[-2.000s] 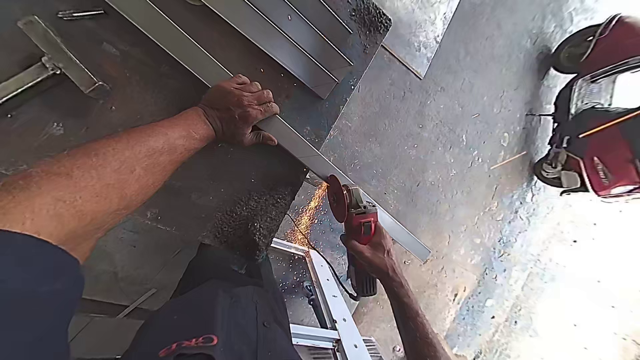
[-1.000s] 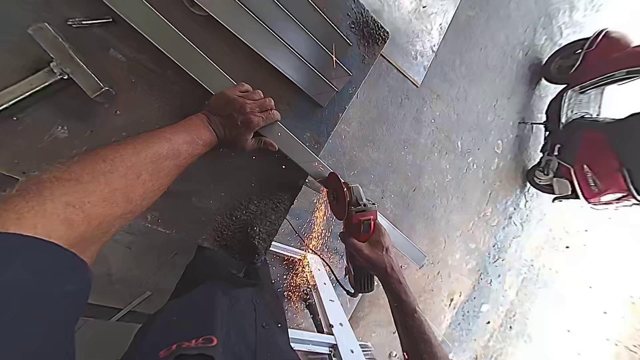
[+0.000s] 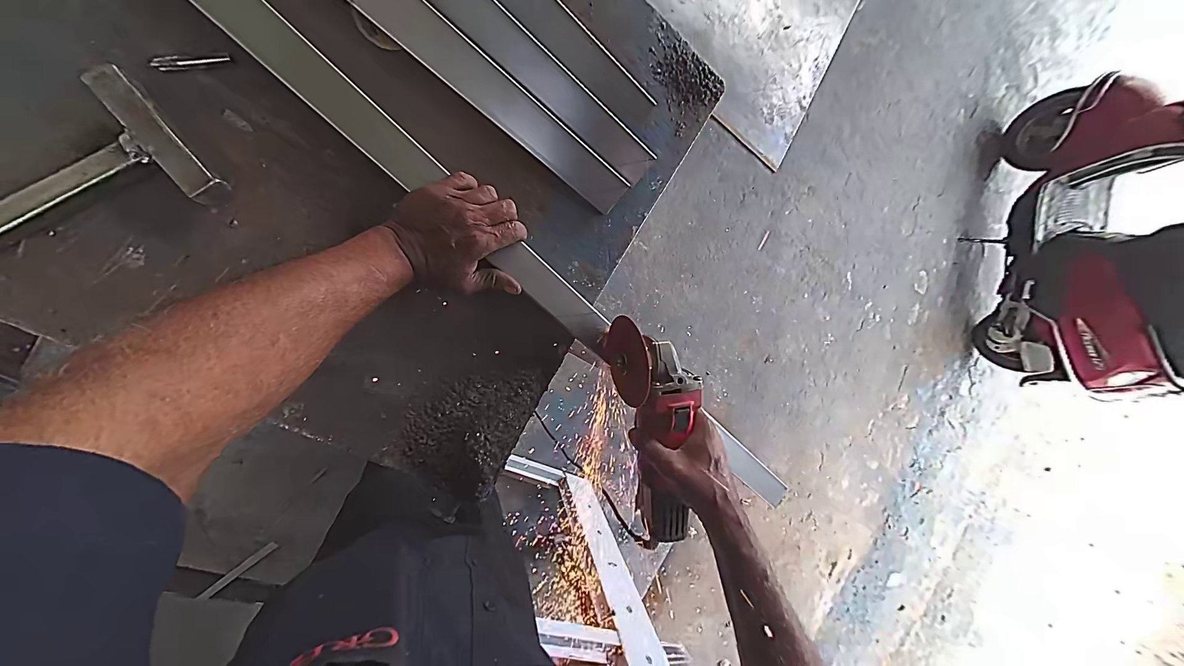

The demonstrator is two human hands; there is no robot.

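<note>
A long metal bar [image 3: 333, 85] lies diagonally across the dark workbench [image 3: 314, 351], with its far end jutting past the bench edge. My left hand [image 3: 460, 233] is clamped over the bar near that edge, thumb on the near side. In my right hand [image 3: 680, 462] is a red and black angle grinder [image 3: 668, 416], held around its body. Its reddish disc [image 3: 630, 361] meets the bar just beyond the bench edge, and orange sparks [image 3: 592, 518] stream downward from there. The grinder's cord hangs beside it.
Several metal bars [image 3: 518, 102] lie at the bench's top. A T-shaped metal piece [image 3: 153, 134] and a small metal rod [image 3: 190, 62] rest at upper left. Dark grit [image 3: 472, 430] heaps at the near corner. Below is a white metal frame [image 3: 610, 564]; a red scooter [image 3: 1101, 305] stands right.
The spray of sparks reaches farther down over the white frame than two seconds ago. Both hands keep nearly the same places, with the disc still at the bar.
</note>
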